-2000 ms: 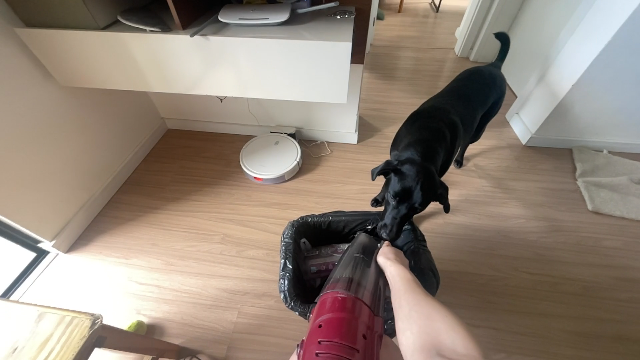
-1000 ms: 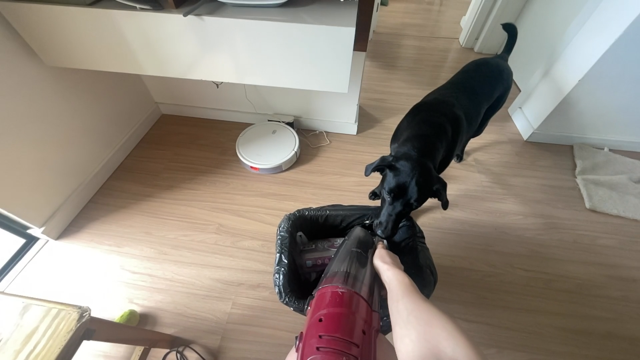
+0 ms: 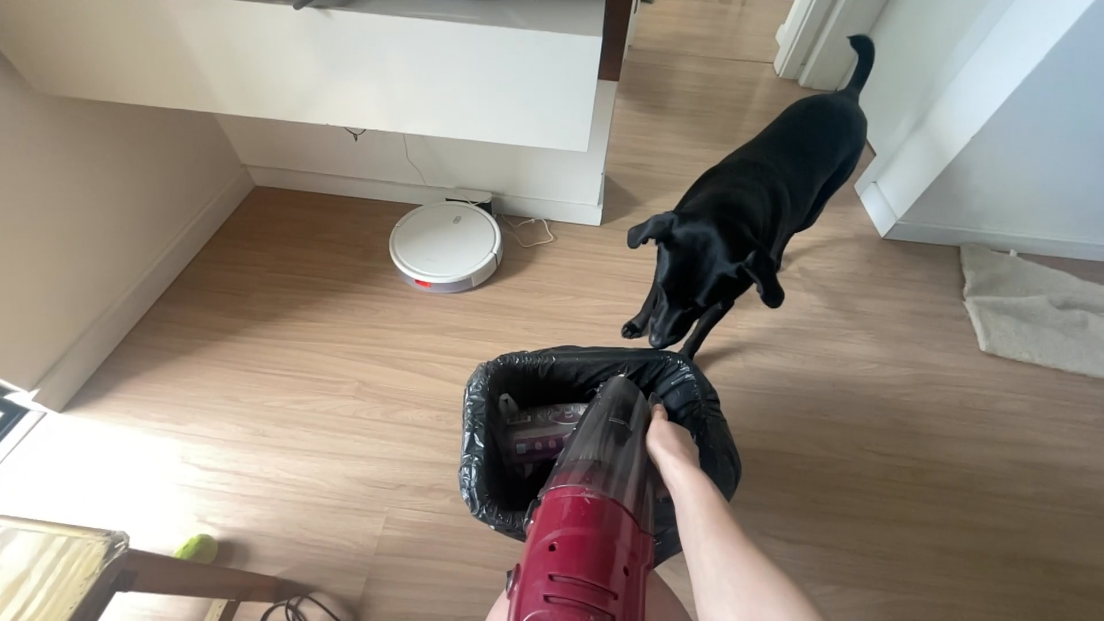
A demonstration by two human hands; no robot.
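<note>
A red handheld vacuum cleaner (image 3: 586, 552) with a clear, smoky dust cup reaches up from the bottom edge, its front over a bin lined with a black plastic bag (image 3: 487, 457). My right hand (image 3: 671, 440) is at the right side of the dust cup, above the bin's right part; its fingertips are mostly hidden, so its hold is unclear. My left hand is not in view. Inside the bin lies crumpled clear and purple packaging (image 3: 539, 435). A black dog (image 3: 742, 207) stands behind the bin, its muzzle close to the rim.
A white robot vacuum (image 3: 446, 241) sits at its dock by the wall, under a white hanging cabinet (image 3: 345, 73). At lower left are a wooden furniture piece (image 3: 60, 561), a green ball (image 3: 197, 548) and a dark cable (image 3: 302, 609). A beige cloth (image 3: 1031, 306) lies on the floor at right.
The dog's muzzle was against the vacuum's front by my right hand; it has drawn back to the bin's far rim. My hand and the vacuum remain over the bin.
</note>
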